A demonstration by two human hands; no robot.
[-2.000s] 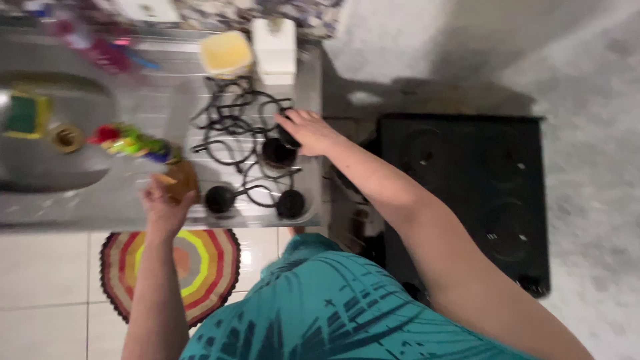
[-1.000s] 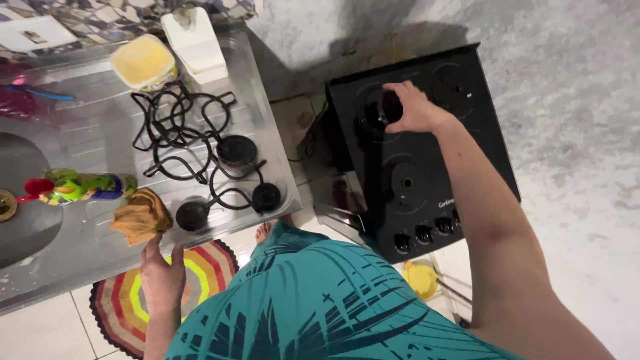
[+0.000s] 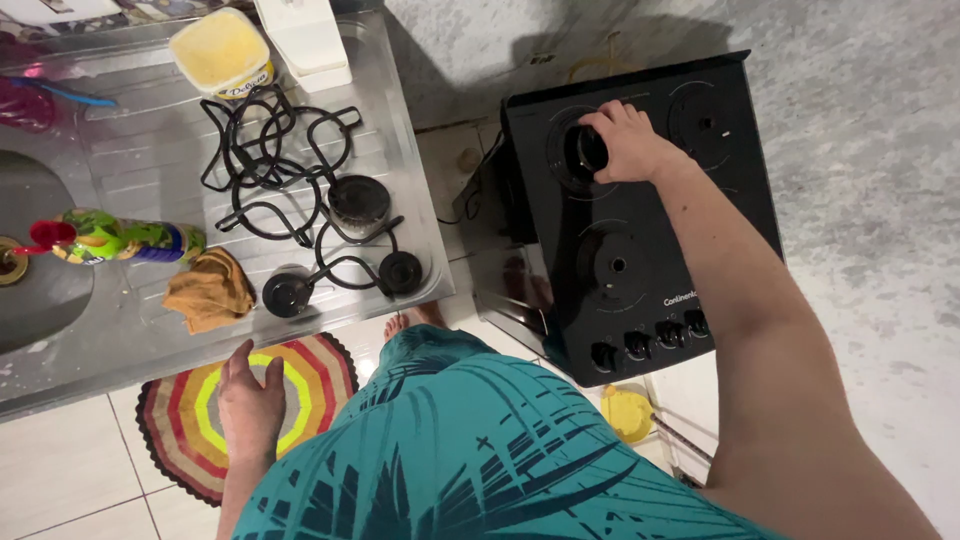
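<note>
My right hand (image 3: 624, 142) grips a round black burner cap (image 3: 590, 148) over the back left burner of the black gas cooktop (image 3: 649, 247). My left hand (image 3: 253, 405) hangs with its fingers apart and holds nothing, in front of the steel sink counter (image 3: 330, 313) and above the rug. On the drainboard lie black wire pan supports (image 3: 262, 139) in a tangle, with a large burner part (image 3: 359, 201) and two smaller burner parts (image 3: 286, 292), (image 3: 400, 272) nearer the edge. A crumpled orange cloth (image 3: 211, 291) sits by a green bottle with a red cap (image 3: 124, 238).
A yellow margarine tub (image 3: 220, 54) and a white container (image 3: 305, 41) stand at the counter's back. The sink basin (image 3: 34, 255) is at the left. A round striped rug (image 3: 184, 420) lies on the tiled floor, and a yellow object (image 3: 628, 413) is below the stove.
My right hand has moved from the pan supports on the counter to the stove, with a burner cap in it. My left hand has come away from the orange cloth. The view has shifted toward the stove.
</note>
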